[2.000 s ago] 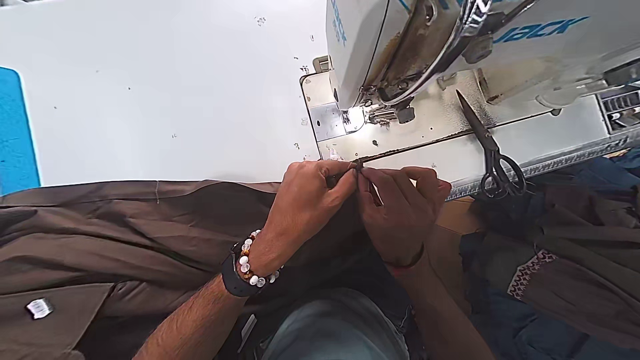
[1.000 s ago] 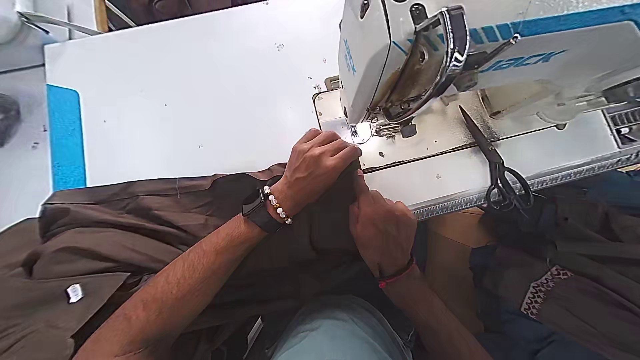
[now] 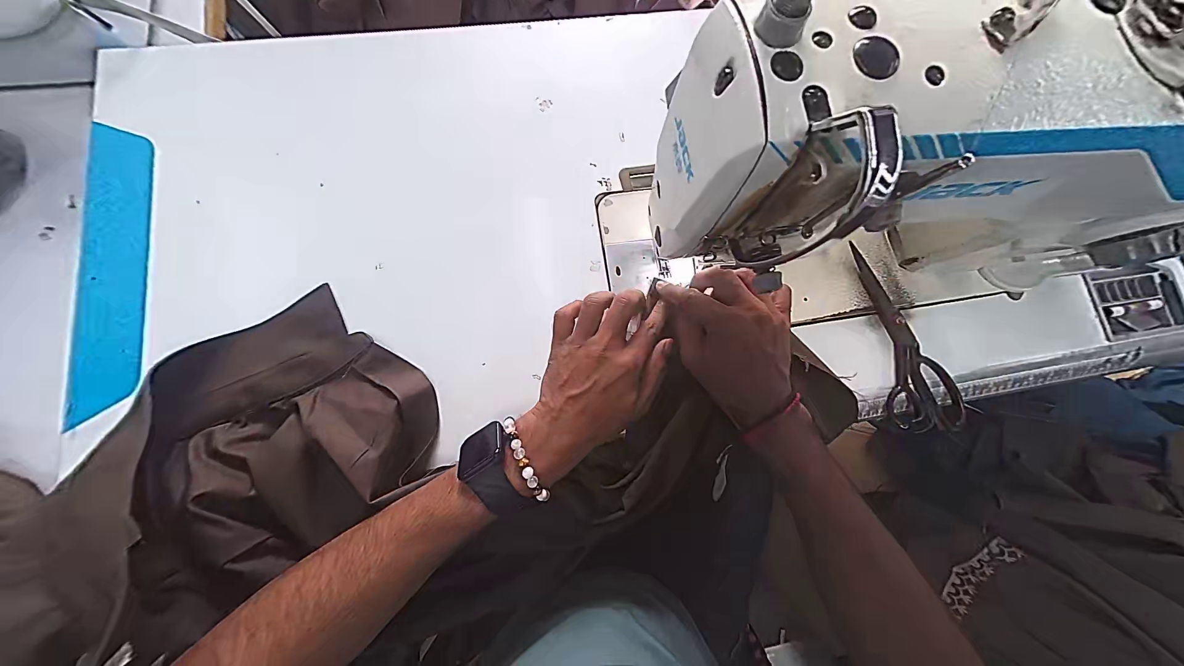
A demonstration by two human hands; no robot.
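Dark brown cloth (image 3: pixel 305 416), part of a garment, lies in folds over the front of the white table and on my lap. My left hand (image 3: pixel 597 370), with a black watch and a beaded bracelet at the wrist, grips a small edge of it right in front of the needle area of a Jack sewing machine (image 3: pixel 731 139). Touching it, my right hand (image 3: pixel 735 342), a red thread bracelet on its wrist, pinches the same edge between thumb and fingers. The lit presser foot is partly hidden behind the fingers.
Black-handled scissors (image 3: pixel 902 342) lie on the machine bed to the right, blades pointing away. More dark cloth with a patterned patch (image 3: pixel 980 573) is at the lower right. A blue strip (image 3: pixel 111 277) marks the table's left side. Bits of thread are scattered on the white tabletop (image 3: pixel 370 166).
Both hands have moved forward with the cloth edge, up to the presser foot. On the left, the cloth no longer runs straight along the table edge but lies bunched. The view has shifted.
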